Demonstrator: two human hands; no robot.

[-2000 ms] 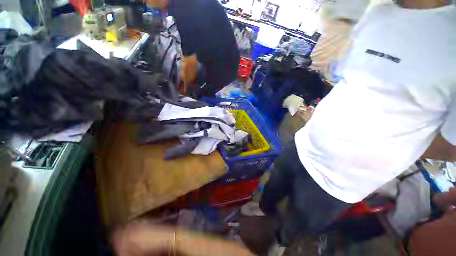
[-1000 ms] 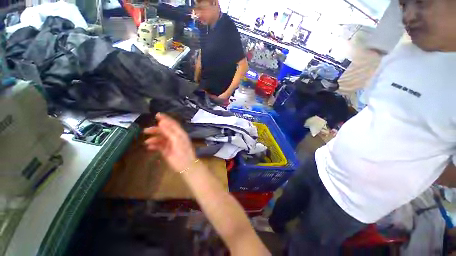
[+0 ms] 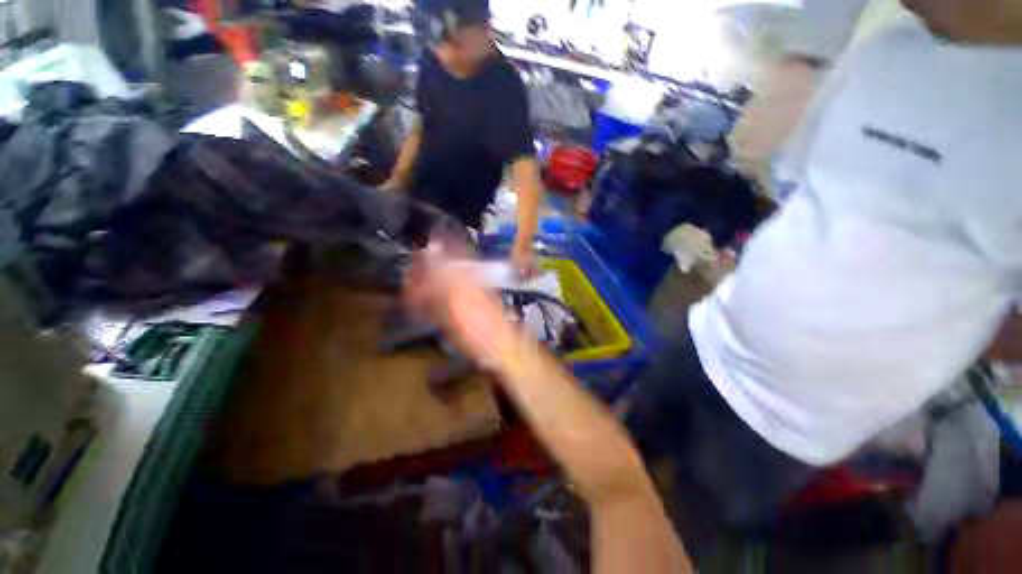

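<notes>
My right hand (image 3: 454, 294) is blurred and reaches from the bottom edge to the cloth pieces at the near side of the crate. It overlaps the pale grey and dark pieces (image 3: 538, 314); whether the fingers hold cloth cannot be told. Part of the pieces lies in the yellow basket (image 3: 596, 311) inside the blue plastic crate (image 3: 628, 325). A dark grey fabric heap (image 3: 179, 213) lies at the left, trailing to the board. My left hand is not in view.
A brown wooden board (image 3: 325, 392) lies beside the white machine table (image 3: 101, 448) with its green edge and accessory tray (image 3: 168, 350). A person in dark clothes (image 3: 476, 135) has a hand at the crate. A person in a white shirt (image 3: 841, 280) stands close at right.
My right hand has moved from over the board to the cloth by the crate. The person in dark clothes has brought a hand down to the crate. The view has shifted slightly.
</notes>
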